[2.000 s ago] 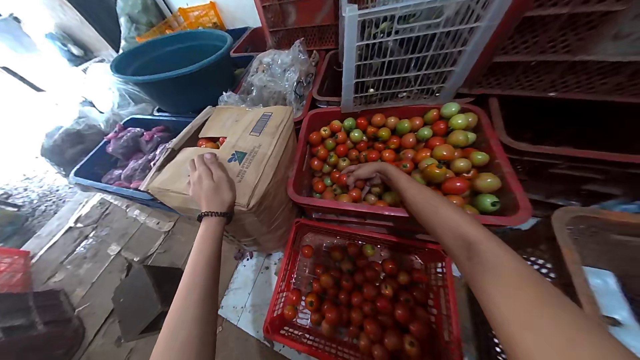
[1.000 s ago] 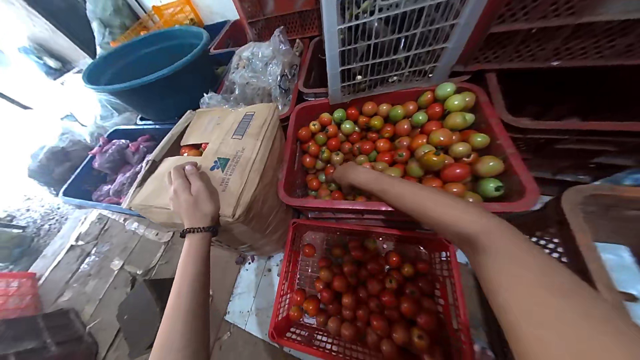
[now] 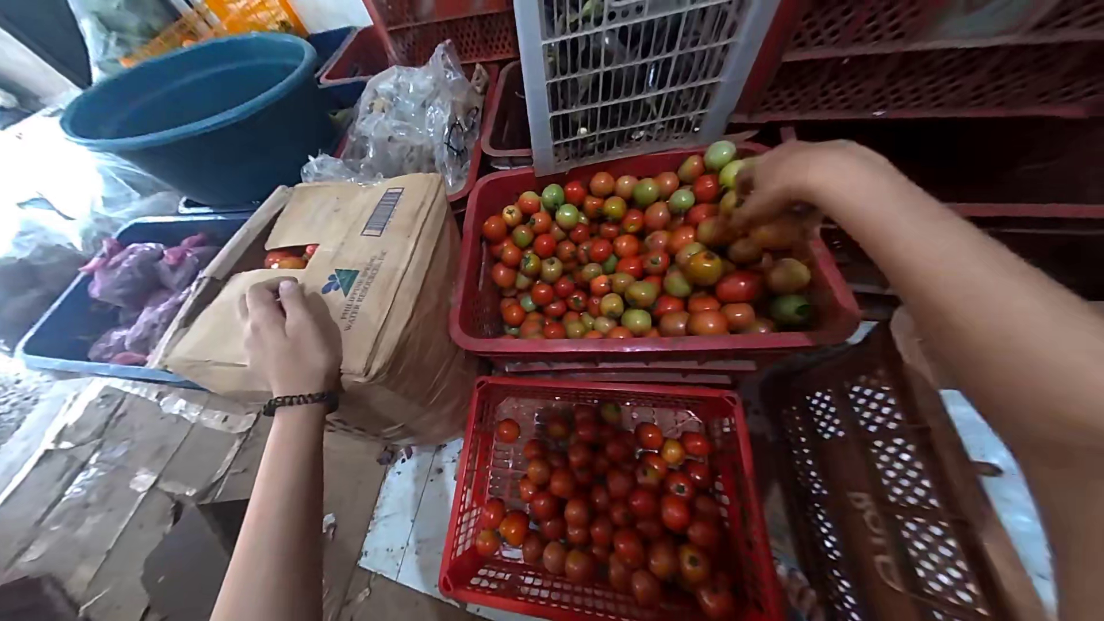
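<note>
My left hand (image 3: 291,336), with a dark beaded bracelet at the wrist, rests on a flap of a cardboard box (image 3: 405,319); tomatoes (image 3: 289,258) show through the gap in its top. At the right end of a red plastic crate (image 3: 604,345), my right hand (image 3: 789,185) is over the larger tomatoes, blurred, its fingertips pointing down among them. Whether it grips one cannot be seen. Mixed green, orange and red tomatoes (image 3: 595,250) fill that crate. Below it, a lower red crate (image 3: 746,483) holds mostly red tomatoes (image 3: 621,509).
A blue tub (image 3: 198,112) and a blue crate with purple bags (image 3: 138,285) stand at the left. A clear plastic bag (image 3: 414,112) lies behind the box. A white crate (image 3: 638,78) leans behind the tomatoes, and a brown crate (image 3: 888,492) is at the lower right.
My right hand has moved from the left-middle of the upper tomato crate to its far right end. My left hand stays on the box.
</note>
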